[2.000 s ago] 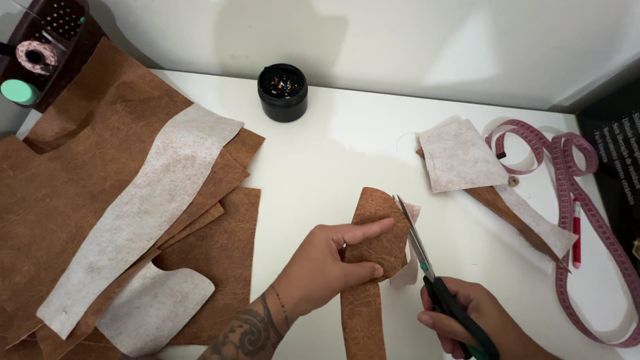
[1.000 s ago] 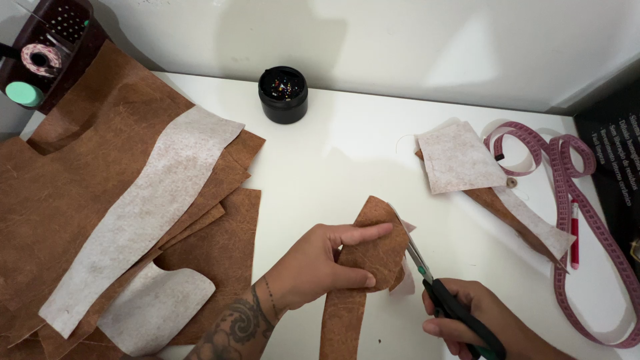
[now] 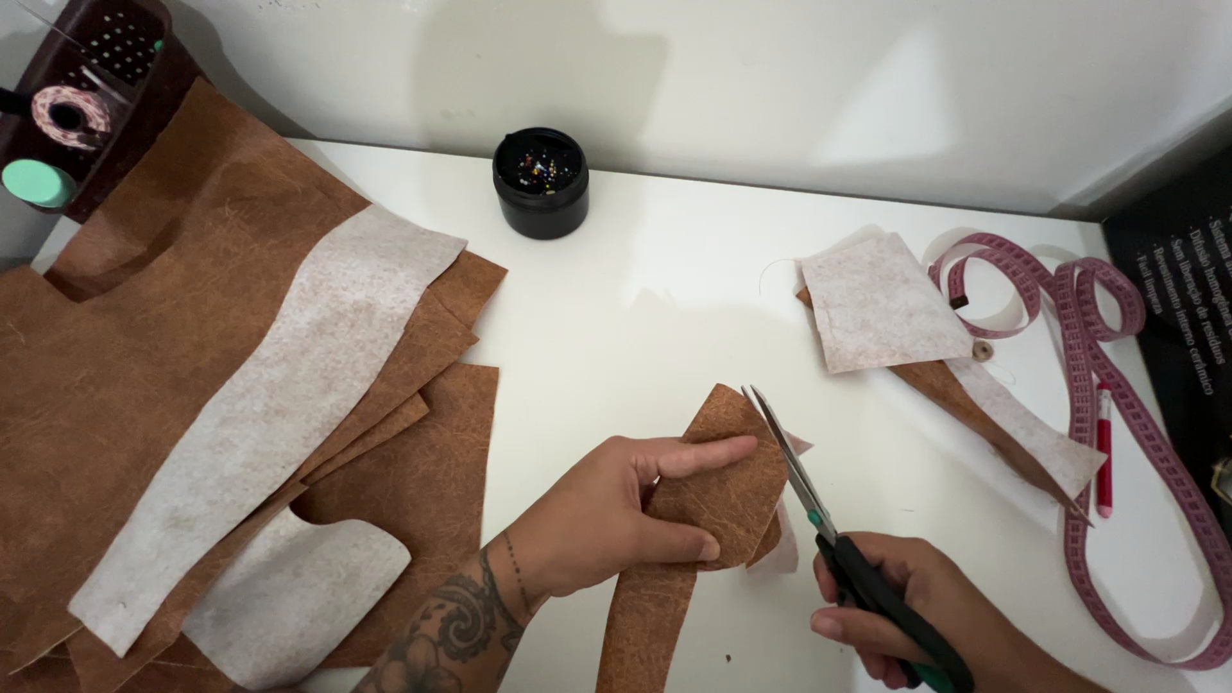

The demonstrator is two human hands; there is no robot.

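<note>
My left hand (image 3: 640, 515) holds a small piece of brown leather-like material (image 3: 722, 481), its index finger lying across the top and its thumb near the lower edge. Under that piece, a brown strip (image 3: 647, 630) runs down toward me, and pale scraps (image 3: 782, 544) show at its right. My right hand (image 3: 895, 611) grips black-handled scissors (image 3: 818, 520). Their blades lie along the right edge of the piece, with the tips slightly apart near its top corner.
Large brown sheets (image 3: 221, 231) with a long pale-backed strip (image 3: 279, 385) cover the left. A black jar of beads (image 3: 542, 183) stands at the back. Right are pale-backed scraps (image 3: 885, 308), a pink tape measure (image 3: 1083, 385), a red pen (image 3: 1104, 462) and a black box (image 3: 1179, 289). A dark basket (image 3: 125, 106) stands back left.
Since two seconds ago, the small piece has turned in my left hand, and its once rounded top now shows a corner. The scissors remain along its right edge.
</note>
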